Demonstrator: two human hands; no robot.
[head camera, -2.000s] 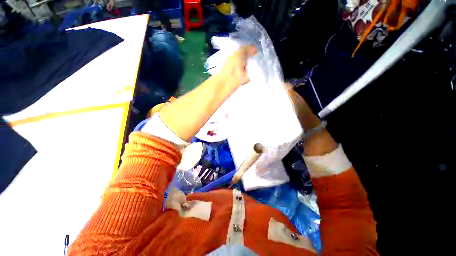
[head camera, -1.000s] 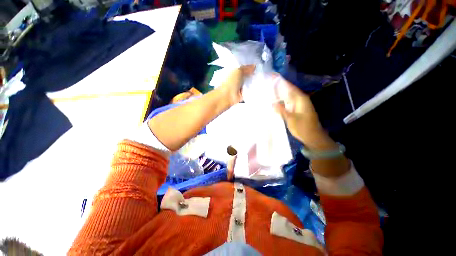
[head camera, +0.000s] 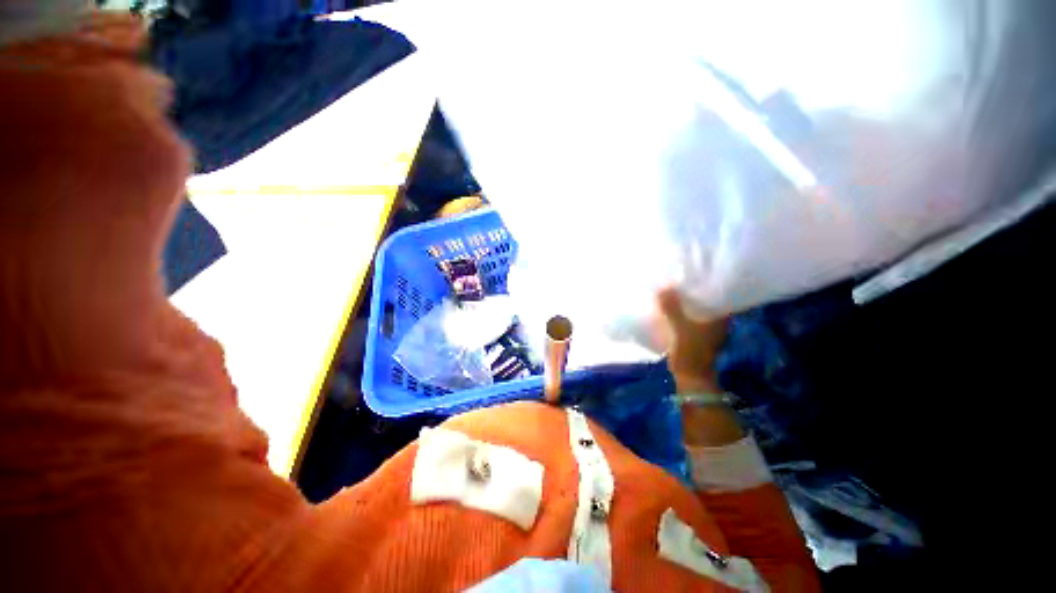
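White and clear film polybags (head camera: 799, 220) fill the upper middle and right, large and overexposed, close to the camera. My right hand (head camera: 695, 342) grips their lower edge; its fingers are partly hidden behind the film. My left hand is not visible; only the raised left sleeve shows at the left edge. The blue plastic basket (head camera: 400, 400) stands below the film, holding a clear bag (head camera: 446, 345) and small dark printed pieces. A tan cardboard tube (head camera: 557, 348) points upward at the basket's near edge.
A white table (head camera: 249, 266) with yellow edging is at the left, with dark cloth (head camera: 278, 87) on it. A dark mass fills the lower right, with a pale rail (head camera: 950, 246) across it. Crumpled clear film (head camera: 851, 510) lies at the lower right.
The film has risen and spread toward the camera, uncovering the basket. My left arm has lifted to the left edge and its hand has left view. My right hand has moved lower.
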